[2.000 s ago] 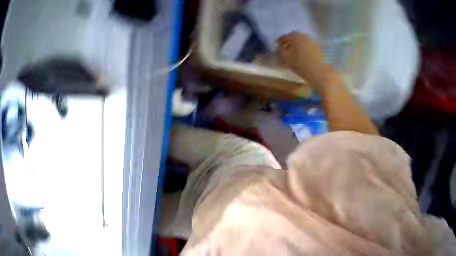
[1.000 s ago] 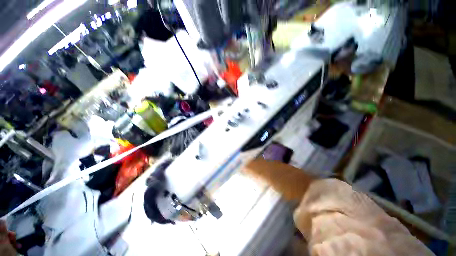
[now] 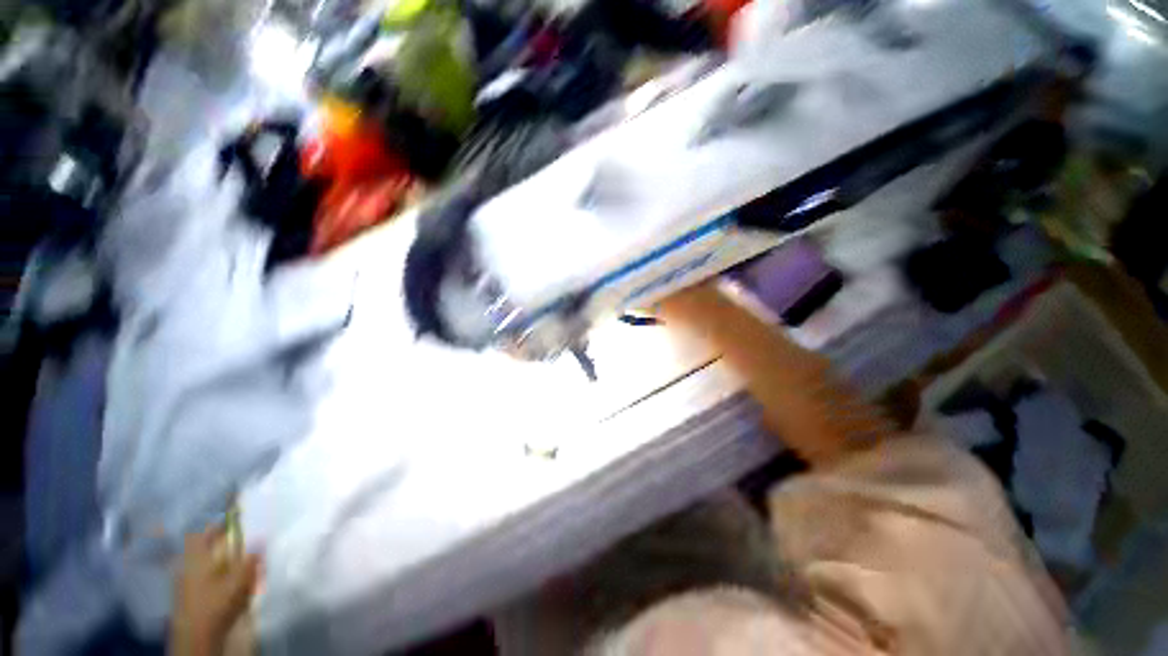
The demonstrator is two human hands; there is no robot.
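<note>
The white sewing machine (image 3: 640, 192) stands slanted across the table, its needle area at centre left. My right hand (image 3: 692, 314) is just right of the needle area, under the machine arm; its fingers are washed out by glare and blur. My left hand (image 3: 215, 583) is at the lower left, at the table's front edge beside pale grey cloth (image 3: 205, 397). It is blurred, and a thin yellowish thing shows at its fingers. I cannot tell whether it holds it.
The white basket (image 3: 1140, 346) with grey and dark pieces is at the right. A purple and black item (image 3: 784, 279) lies beside the machine arm. Orange-red (image 3: 352, 180) and yellow-green things (image 3: 436, 64) are behind the machine. The table's front edge (image 3: 564, 513) runs diagonally.
The view has swung down toward the table. My left hand shows more fully at the lower left. My right hand is still beside the needle area; two seconds ago a hand was in the white basket.
</note>
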